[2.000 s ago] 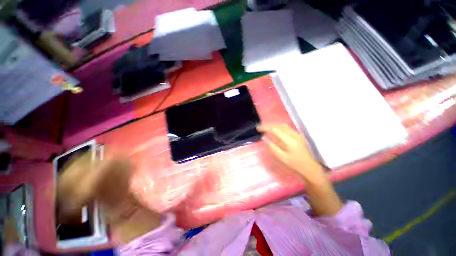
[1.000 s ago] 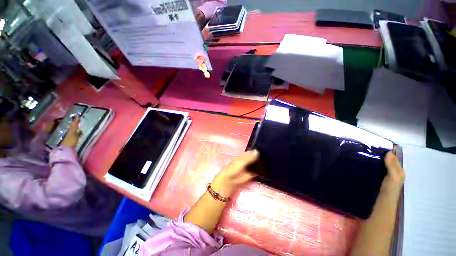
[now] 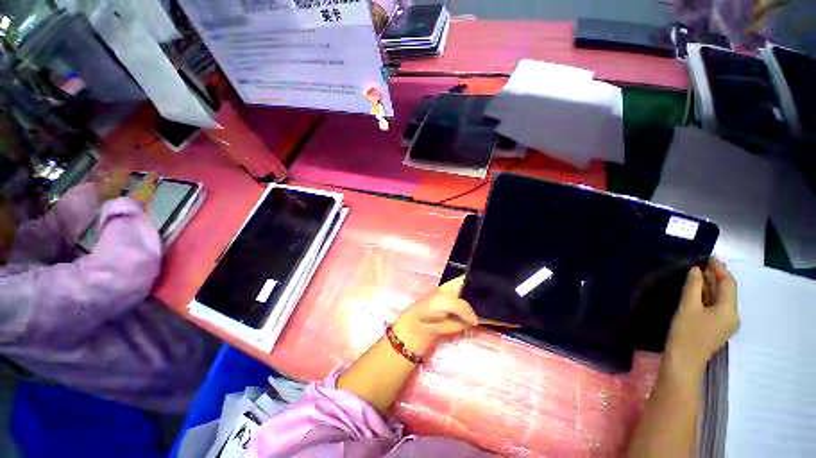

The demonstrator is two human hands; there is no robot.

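A black tablet [image 3: 590, 259] is held up, tilted, above the bench, screen towards me, with a white label near its upper right corner and a bright reflection left of centre. My left hand [image 3: 434, 320] grips its lower left corner. My right hand [image 3: 702, 313] grips its right edge. Part of another dark slab [image 3: 459, 246] shows behind and below it on the pink bench; the held tablet hides most of it. A tablet stack [image 3: 268, 259] with white foam lies at the left.
White foam sheets [image 3: 777, 358] are stacked at the right. More tablets [image 3: 454, 130] and loose sheets [image 3: 559, 107] lie behind. A hanging instruction sheet [image 3: 295, 58] is upper left. Another person [image 3: 89, 268] works at far left. A blue bin [image 3: 204, 391] with sheets stands below the bench.
Two seconds ago a tablet lay on the bench and my left hand was at the left stack. Since one second ago, both hands hold the tablet and its tilt and glare have changed.
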